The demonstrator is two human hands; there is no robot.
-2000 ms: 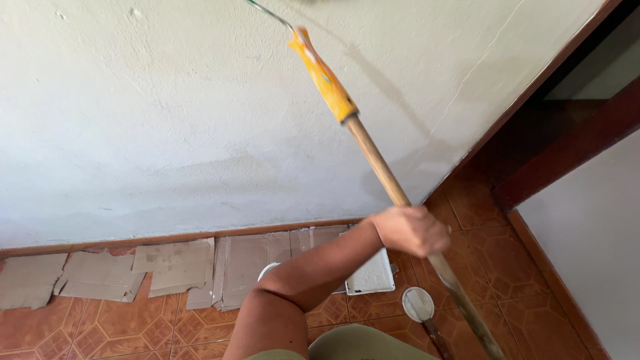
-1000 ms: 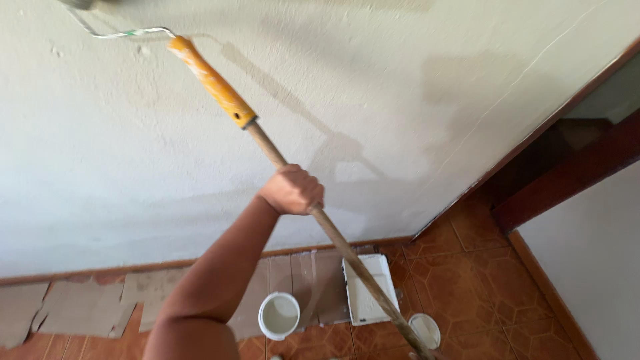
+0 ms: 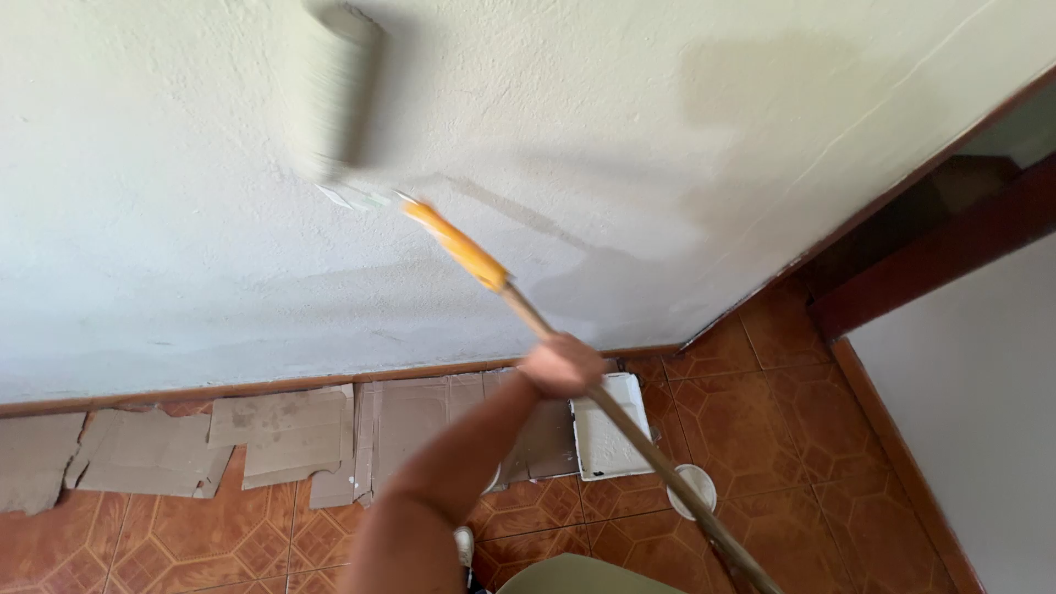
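My left hand [image 3: 564,365] is closed around a wooden pole [image 3: 643,441], which runs diagonally to the bottom edge. On the pole's upper end sits the yellow handle [image 3: 462,247] of a paint roller. The roller's pale cover [image 3: 342,95], blurred, is at the upper part of the textured wall [image 3: 206,247]. Below the hand, a white paint tray [image 3: 610,429] rests on the floor, partly behind the pole. My right hand is out of view.
Flattened cardboard pieces [image 3: 289,429] lie along the wall's wooden baseboard. A round white lid or container [image 3: 693,492] sits on the tiled floor [image 3: 742,429], partly behind the pole. A white rim shows beside my forearm. A dark red door frame [image 3: 932,256] stands at the right.
The roller cover, mostly outside the earlier frames, now shows fully against the wall. The white bucket seen one second ago is now mostly hidden by my forearm. My left hand stays closed on the pole.
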